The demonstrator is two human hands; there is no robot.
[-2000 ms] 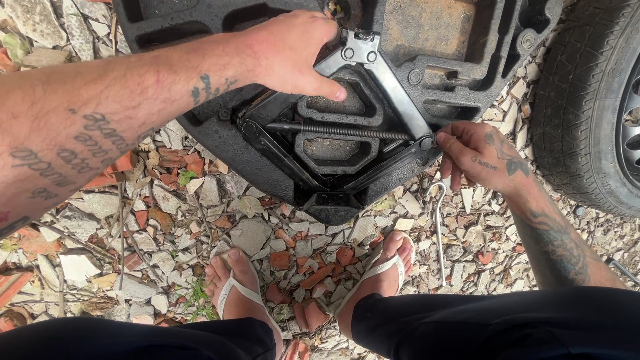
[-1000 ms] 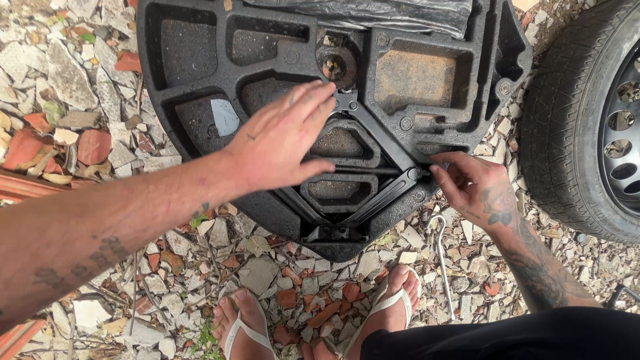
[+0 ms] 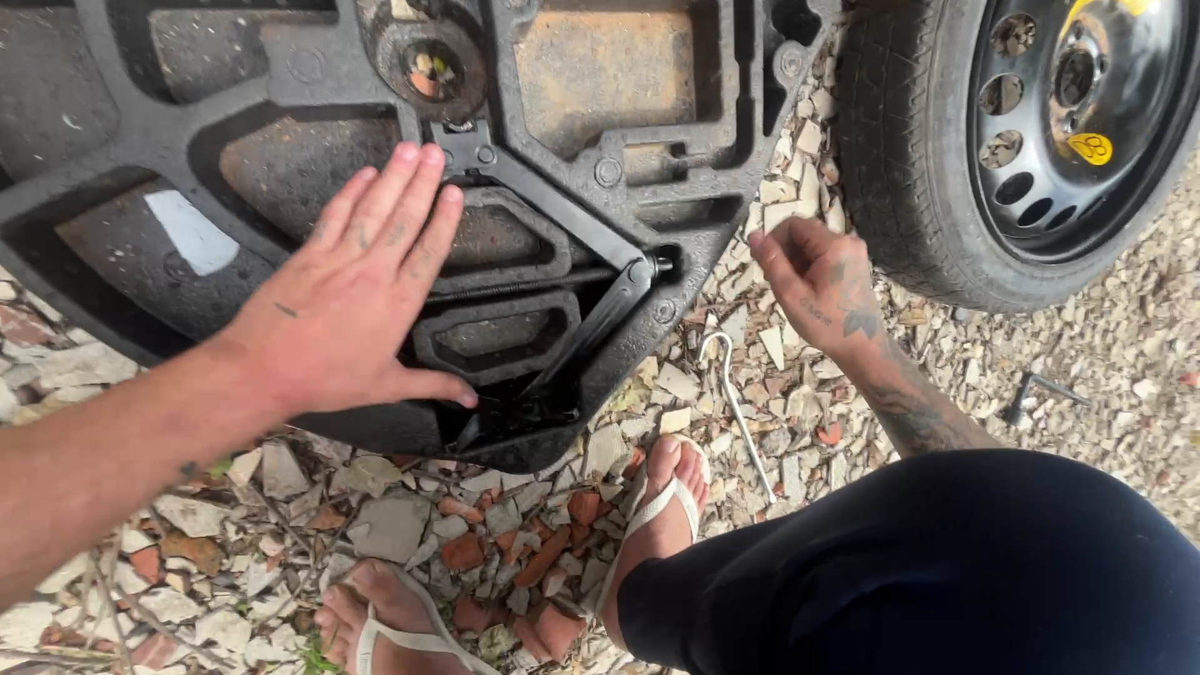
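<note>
A black scissor jack (image 3: 567,211) lies in a molded recess of the black foam tool tray (image 3: 609,173), its threaded screw running across the middle. My left hand (image 3: 361,281) is spread flat over the jack's left side, fingers toward its upper end and thumb near its lower end; it covers that side, and whether it presses on it cannot be told. To the right of the tray, my right hand (image 3: 820,281) hangs over the gravel with curled fingers, apart from the jack, with nothing visible in it.
A wheel with a black steel rim (image 3: 1031,187) lies at the upper right. A hooked metal rod (image 3: 741,412) rests on the rubble below my right hand, and an L-shaped tool (image 3: 1041,389) lies farther right. My feet in white flip-flops (image 3: 670,492) stand below the tray.
The jack, raised above the recess earlier, now sits down in it. My right hand has let go of the jack's right corner and moved off to the right. My left hand has spread open.
</note>
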